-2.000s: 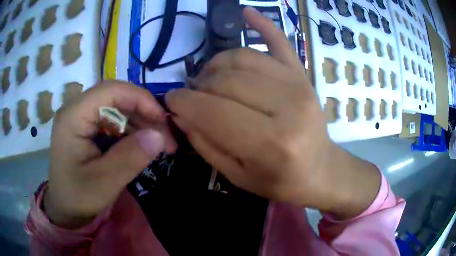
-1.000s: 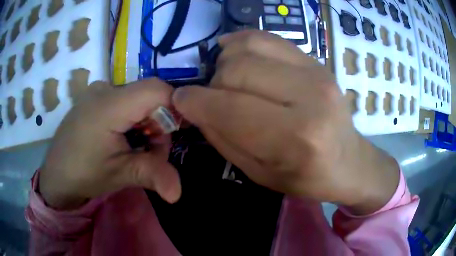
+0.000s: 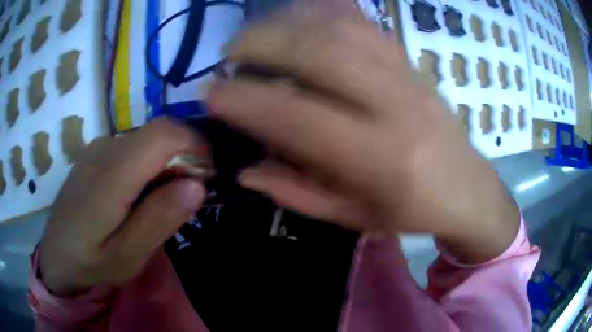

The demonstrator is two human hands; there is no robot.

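Note:
My left hand (image 3: 123,201) is at the left, thumb and fingers closed on a small whitish connector (image 3: 189,163) with some reddish wire beside it. My right hand (image 3: 350,123) is large and blurred at the centre, its fingers pointing left above the dark-clad lap. Its thumb is spread a little below the fingers. Whether it holds anything cannot be told. The meter is hidden behind my right hand.
A foam tray with empty brown cutouts (image 3: 55,107) stands at left. Another foam tray (image 3: 448,91) at right holds a few dark round units (image 3: 425,15). A black coiled cable (image 3: 188,48) lies between blue-edged strips. A blue stool (image 3: 569,148) is at far right.
The connector has turned and sits more between my left thumb and fingers. My right hand has lifted away from the left, opening a gap, and now covers the meter.

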